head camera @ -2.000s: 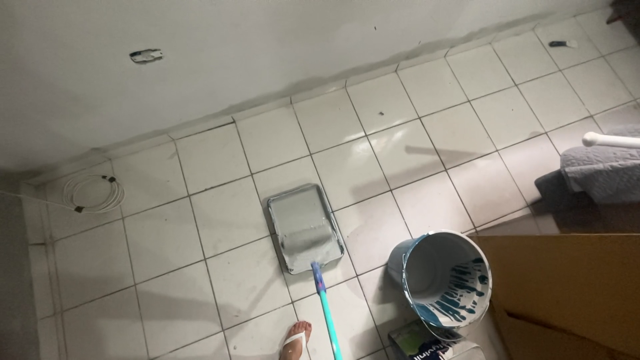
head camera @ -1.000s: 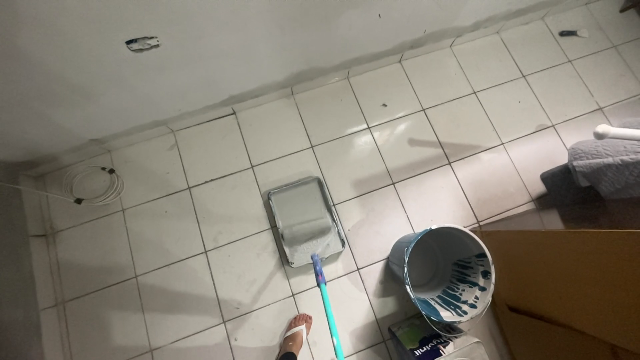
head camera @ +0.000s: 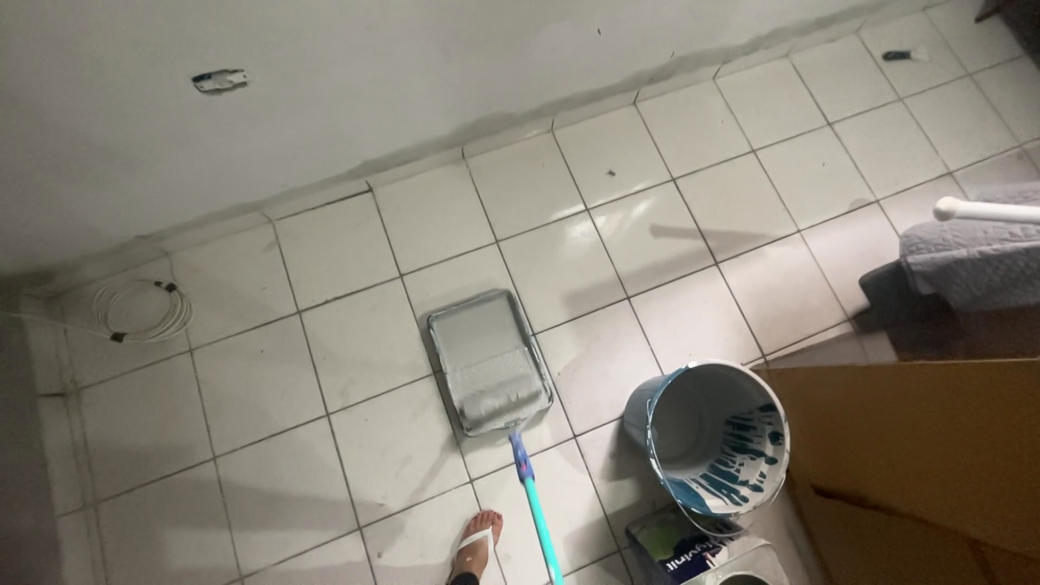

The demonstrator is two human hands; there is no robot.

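Observation:
Neither my left hand nor my right hand is in the picture. A paint roller [head camera: 497,404] lies at the near end of a paint tray [head camera: 443,349] on the tiled floor, both coated in grey paint. From the roller, a turquoise extension pole [head camera: 543,528] with a blue-purple grip runs down out of the bottom edge; what holds it is hidden. Right of the pole stands a bucket [head camera: 678,422] streaked inside with dark teal paint. Below the bucket is a Suvinil-type paint container [head camera: 678,548], partly cut off, bearing writing.
My foot in a white flip-flop [head camera: 478,540] is beside the pole. A coiled white cable [head camera: 101,313] lies at left. Brown cardboard [head camera: 918,431], grey quilted fabric [head camera: 967,260] and a white rod [head camera: 987,211] are at right. A putty knife [head camera: 898,55] lies far right. An opening [head camera: 219,80] marks the wall.
The roller has moved in the tray: one second ago it was farther up the tray, and now it is at the near end, by the pole side.

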